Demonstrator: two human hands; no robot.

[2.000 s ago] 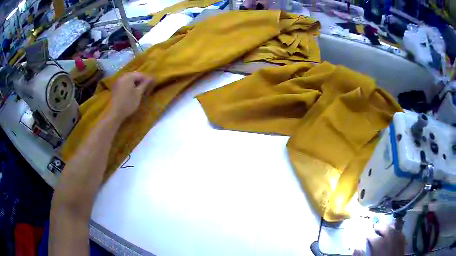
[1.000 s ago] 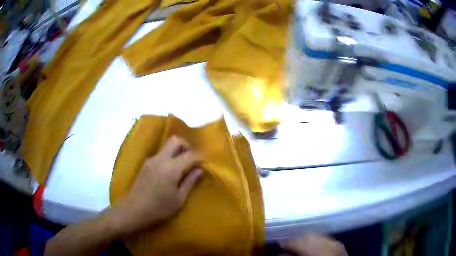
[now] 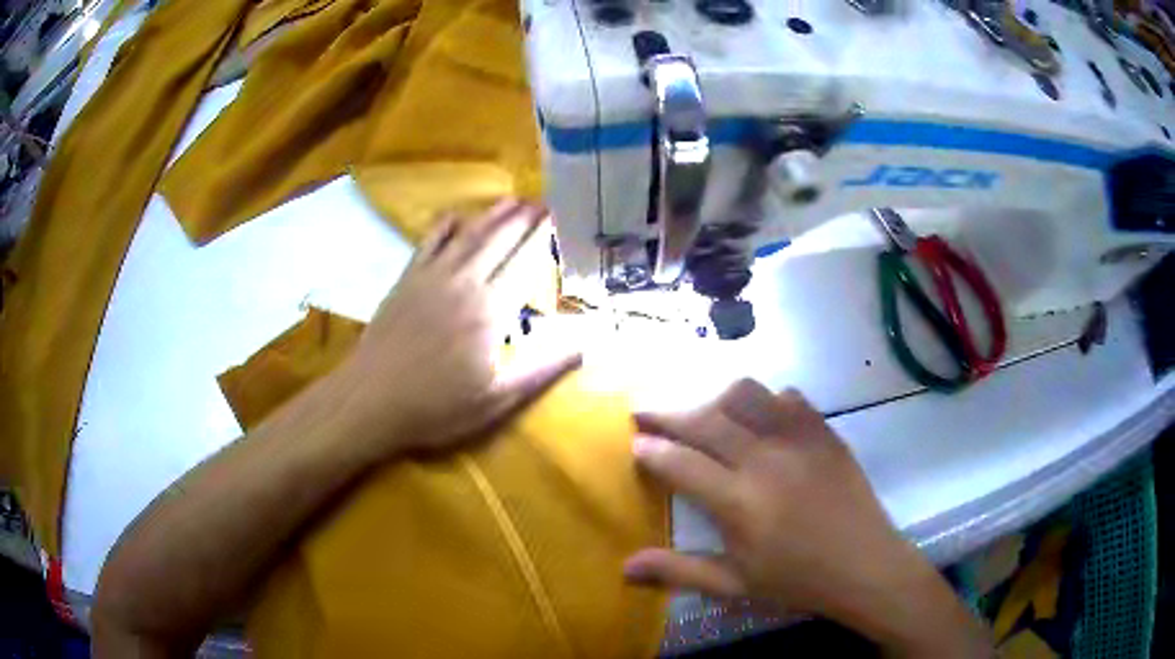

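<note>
A mustard-yellow garment panel [image 3: 451, 554] lies on the white table, its upper end in the bright glow under the sewing machine head [image 3: 773, 142]. A narrow yellow zipper strip [image 3: 506, 521] runs down it. My left hand [image 3: 451, 328] lies flat on the cloth beside the needle area, fingers spread, thumb towards the presser foot. My right hand [image 3: 760, 496] is at the panel's right edge, fingers apart, fingertips touching the cloth or just beside it; I cannot tell if it pinches. Glare hides the needle and the cloth's end.
Snips with red and green handles [image 3: 943, 309] lie beneath the machine arm. More yellow pieces [image 3: 303, 97] lie at the back left, and a long length [image 3: 90, 245] runs down the left. A green mesh basket [image 3: 1118, 566] with yellow scraps is at the lower right.
The zippered panel has moved from the table's front up to the machine. My left hand has moved forward onto its upper part, and my right hand has come up beside it. The view is closer to the machine.
</note>
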